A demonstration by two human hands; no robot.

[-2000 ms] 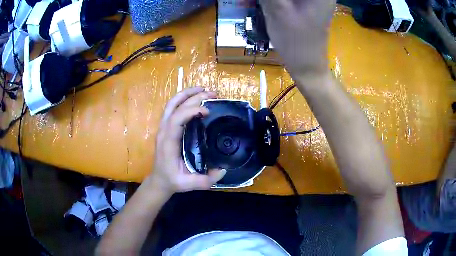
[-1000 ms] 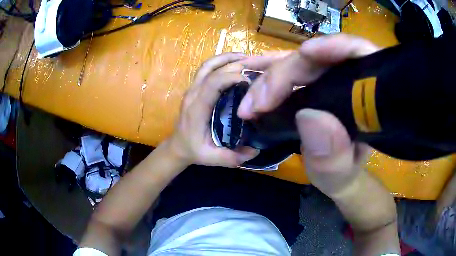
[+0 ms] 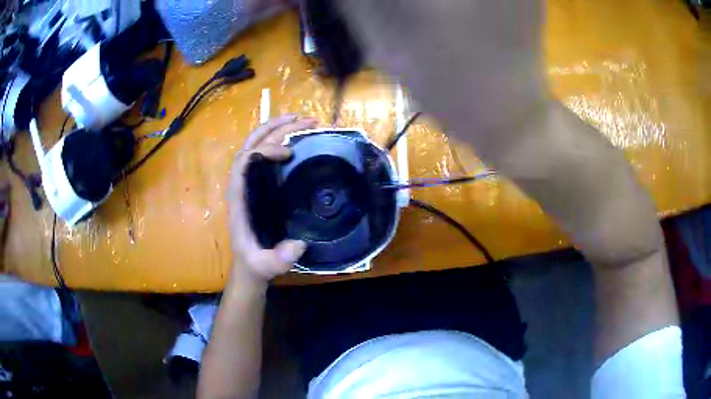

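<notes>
The camera housing [image 3: 331, 203], white-rimmed with a black bowl-shaped inside, lies at the front edge of the bench. My left hand [image 3: 261, 203] grips its left side, fingers behind and thumb on the near rim. Two white antennas [image 3: 402, 132] point away from it, and thin wires [image 3: 444, 181] and a black cable run out to the right. My right hand [image 3: 436, 47] is blurred at the top centre, its fingers mostly hidden. The dark electric screwdriver [image 3: 334, 39] shows beside it, its tip pointing down above the housing, held by my right hand.
Part-built cameras [image 3: 78, 175] with trailing cable plugs [image 3: 234, 70] lie at the left. A bluish plastic bag [image 3: 199, 27] lies at the top left. The orange bench [image 3: 171, 241] curves across the view. White parts [image 3: 191, 343] sit below its edge at the left.
The screwdriver and my right hand have moved away from over the housing to the top centre. The housing's black inside is uncovered again. My left hand still holds it.
</notes>
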